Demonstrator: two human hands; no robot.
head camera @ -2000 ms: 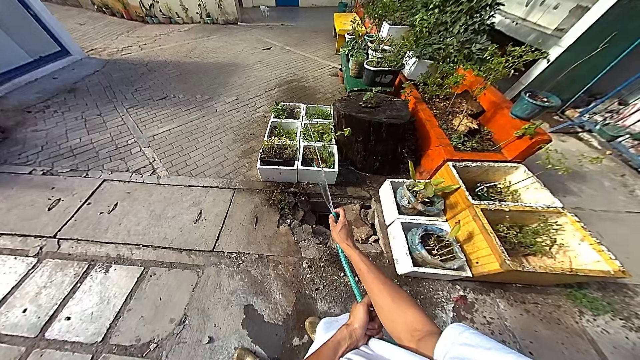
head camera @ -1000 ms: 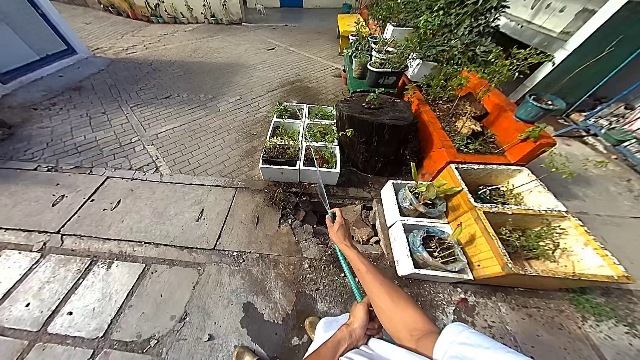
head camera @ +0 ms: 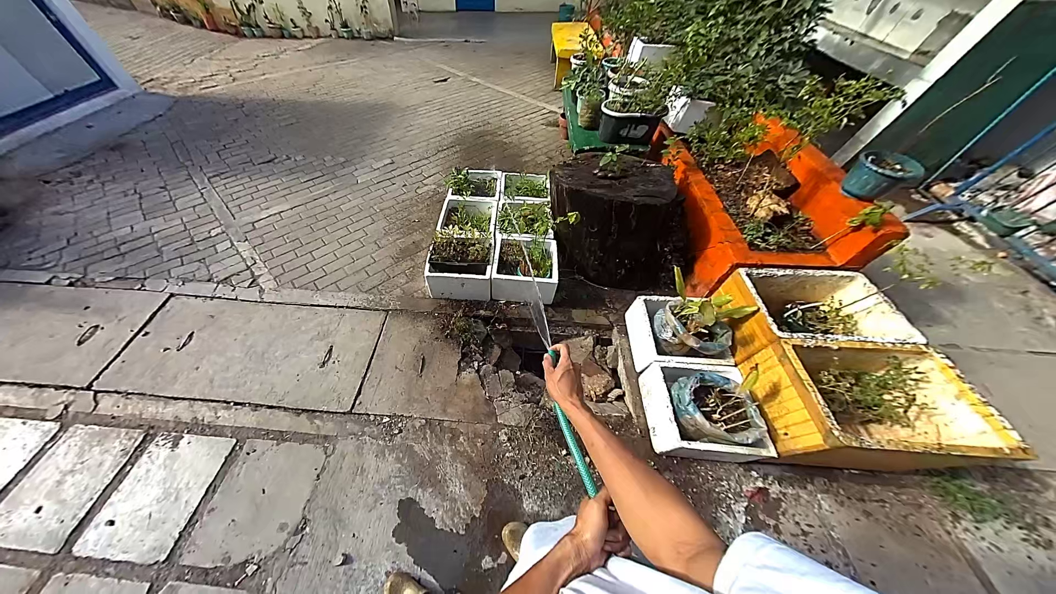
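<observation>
My right hand (head camera: 563, 376) grips the end of a green garden hose (head camera: 575, 445), its thumb at the mouth, and a thin spray of water (head camera: 538, 309) leaves it. Lower down, close to my body, my left hand (head camera: 596, 528) is closed round the same hose. Ahead stand several white planter boxes (head camera: 459, 285) in two columns, with small green plants (head camera: 528, 219) in dark soil. The spray arcs up over the right column; where it lands is hard to tell.
Right of the boxes is a dark tree stump (head camera: 619, 223), beside an orange planter wall (head camera: 701, 214). Nearer are white boxes with bagged plants (head camera: 660, 445) and a yellow planter (head camera: 813, 437). A hole with broken concrete (head camera: 594, 384) lies beyond my feet. Potted plants (head camera: 631, 124) stand farther back.
My right hand, with the hose end, has shifted slightly down in view since the earliest frame. Both hands keep their grip on the hose, and water still flows.
</observation>
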